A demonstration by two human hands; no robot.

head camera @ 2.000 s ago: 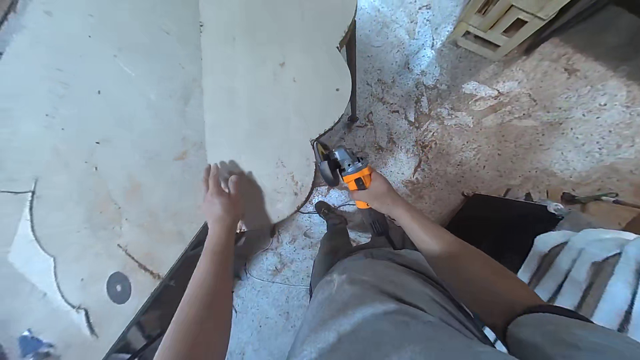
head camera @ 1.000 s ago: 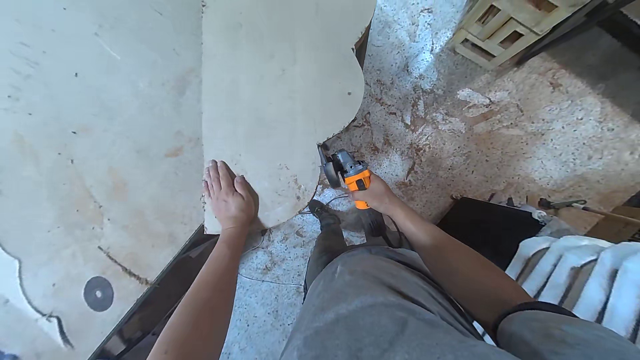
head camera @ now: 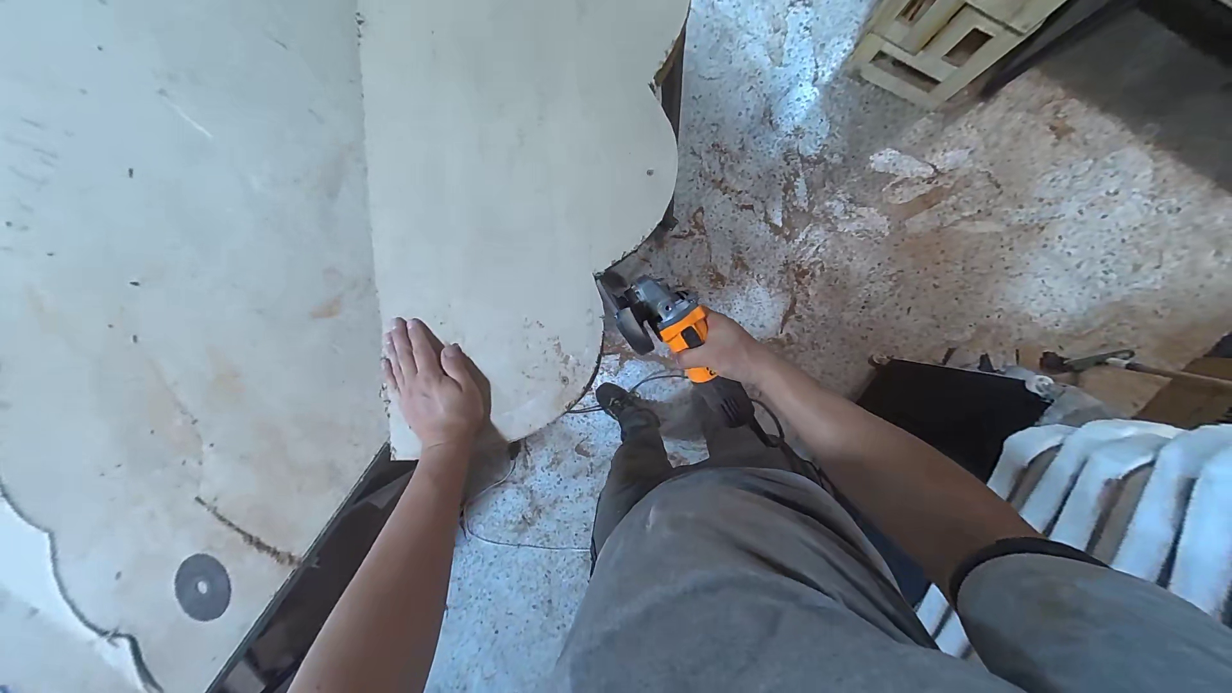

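An orange and grey angle grinder [head camera: 681, 327] is gripped in my right hand [head camera: 722, 348], its disc upright at the scalloped right edge of a pale flat board [head camera: 520, 192]. Whether the disc touches the edge cannot be told. My left hand [head camera: 428, 385] lies palm down on the board near its lower left corner, holding nothing, fingers nearly together. The board rests on a larger pale tabletop [head camera: 241, 289] and reaches past its edge. A cord runs from the rear of the grinder beside my right forearm.
A grey abrasive disc [head camera: 202, 586] lies on the tabletop at lower left, near a curved-edge piece [head camera: 29, 568]. Pale wooden crates [head camera: 938, 48] stand upper right. A black box [head camera: 948, 414] and white padded strips [head camera: 1136, 491] are at right. A cable [head camera: 525, 546] crosses the dusty floor.
My left hand has shifted from the board's left edge onto the board and lies flat there. The grinder stays in my right hand at the scalloped edge.
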